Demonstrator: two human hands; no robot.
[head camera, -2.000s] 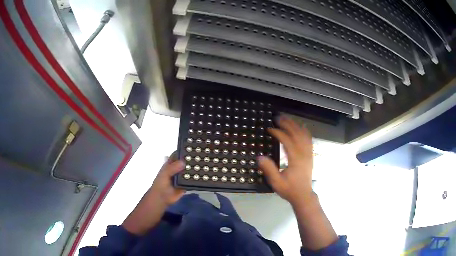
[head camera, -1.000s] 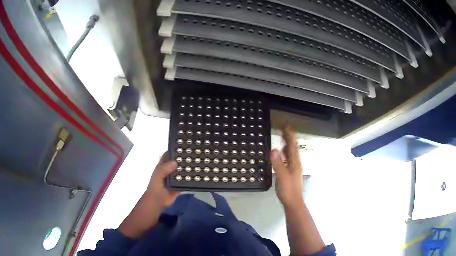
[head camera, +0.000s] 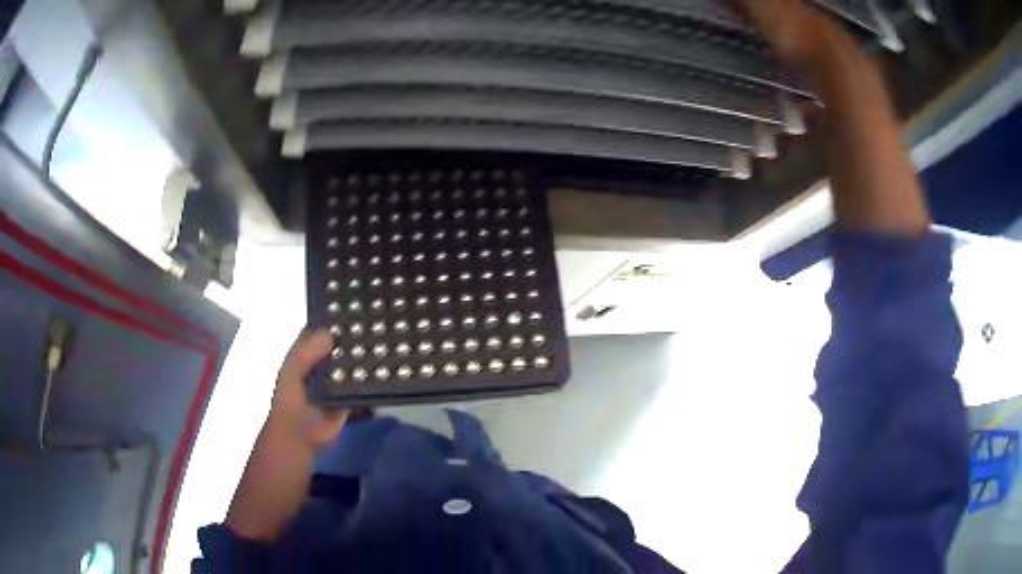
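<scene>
A black tray (head camera: 435, 280) with rows of small shiny metal parts lies flat below the lowest shelf, its far edge at the chamber mouth. My left hand (head camera: 303, 387) grips its near left corner, thumb on top. My right hand (head camera: 790, 34) is raised at the top of the picture, over the grey perforated shelves (head camera: 516, 70); it is blurred and cut off by the edge, so its fingers and anything in them cannot be made out.
The grey chamber door (head camera: 101, 336) with red seal lines stands at the left. A metal latch bracket (head camera: 202, 241) is beside the opening. White cabinet fronts (head camera: 594, 280) are below the chamber. A blue panel (head camera: 975, 191) and a blue frame (head camera: 992, 465) are at the right.
My right hand has left the tray's right side and reached up to the shelves at upper right. The view has shifted, so the tray appears further left; my left hand still holds it.
</scene>
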